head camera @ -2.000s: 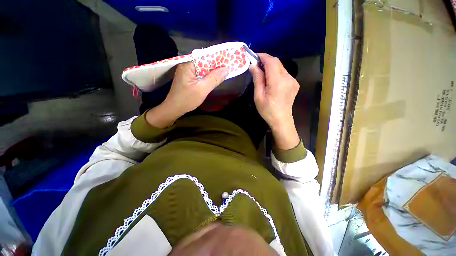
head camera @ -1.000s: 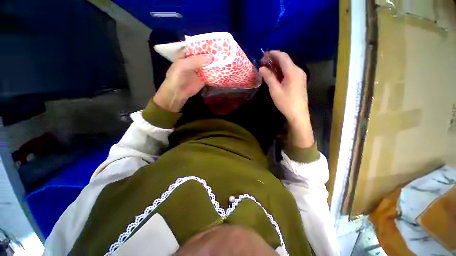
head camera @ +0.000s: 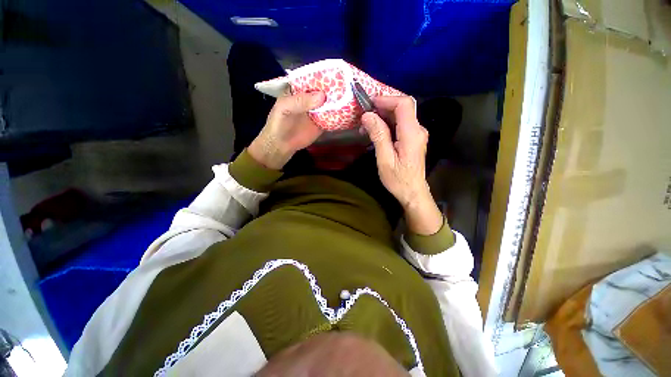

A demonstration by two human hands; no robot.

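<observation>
A red-and-white printed pot holder (head camera: 337, 116) is held folded over my lap, with a white edge band and an off-white corner sticking out at its left. My left hand (head camera: 293, 131) grips its left part, thumb on the print. My right hand (head camera: 399, 146) holds dark thread snips (head camera: 362, 97) between thumb and fingers at the right part of the piece. The blades lie against the white band. The handles are hidden in my fingers.
Taped brown cardboard (head camera: 596, 169) lies at the right, with a marbled cloth with orange-brown parts (head camera: 636, 316) on it. Blue bins (head camera: 471, 44) stand in front. A dark panel (head camera: 88, 74) is at the far left.
Since one second ago, my right hand has brought the snips onto the piece. Two seconds ago the piece was stretched out longer to the left; now it is folded and bent.
</observation>
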